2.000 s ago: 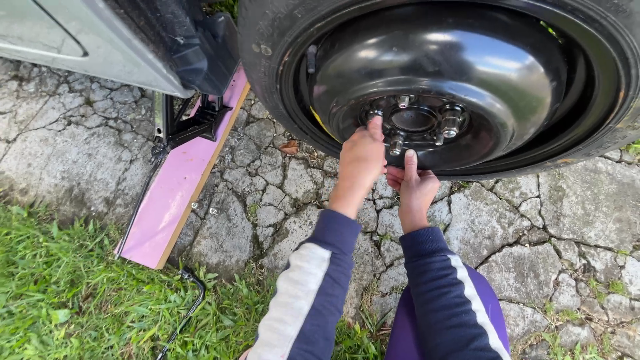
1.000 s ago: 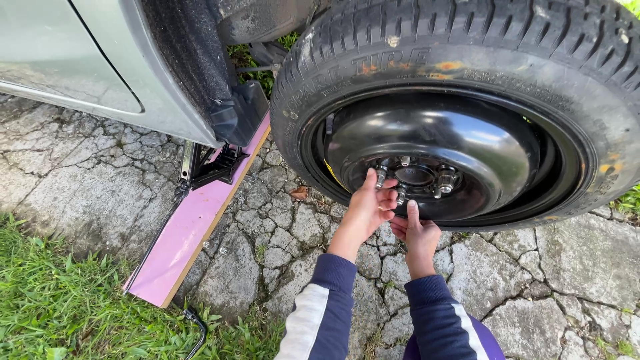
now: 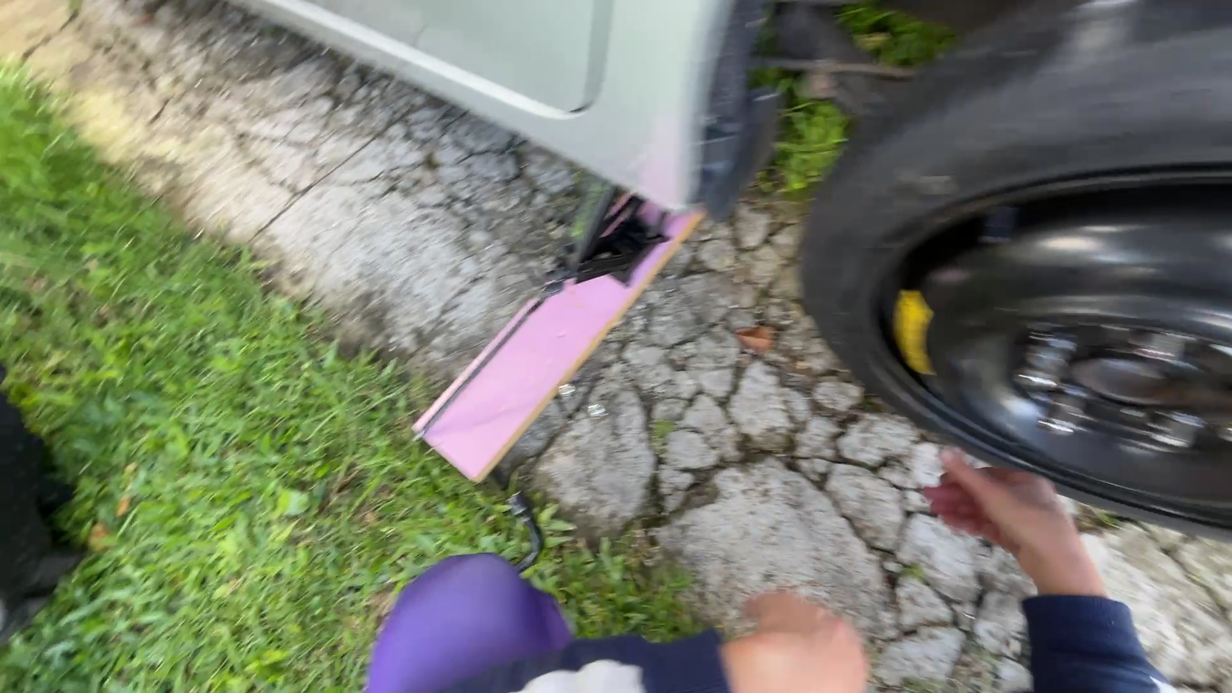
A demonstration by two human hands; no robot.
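At the right stands a black steel wheel (image 3: pixel 972 327) with its tyre (image 3: pixel 847 260); shiny lug nuts (image 3: pixel 1064 414) sit around its hub. My right hand (image 3: pixel 1011 515) is just below the tyre's lower edge, fingers partly curled, and whether it holds anything is unclear. My left hand (image 3: pixel 794 640), blurred at the bottom edge over the cracked concrete, is away from the wheel; its fingers cannot be made out. A bent dark metal wrench (image 3: pixel 527 529) lies in the grass beside my purple-clad knee (image 3: pixel 467 621).
A jack (image 3: pixel 621 245) stands on a pink board (image 3: pixel 549 356) under the pale car body (image 3: pixel 539 58), with a thin rod along the board. Two small shiny pieces (image 3: pixel 597 410) lie on the cracked concrete. Grass (image 3: pixel 241 462) borders it, and a dark object is at the left edge.
Both hands have come away from the lug nuts, the left one down and to the left. The view has swung left, with more grass and car body showing.
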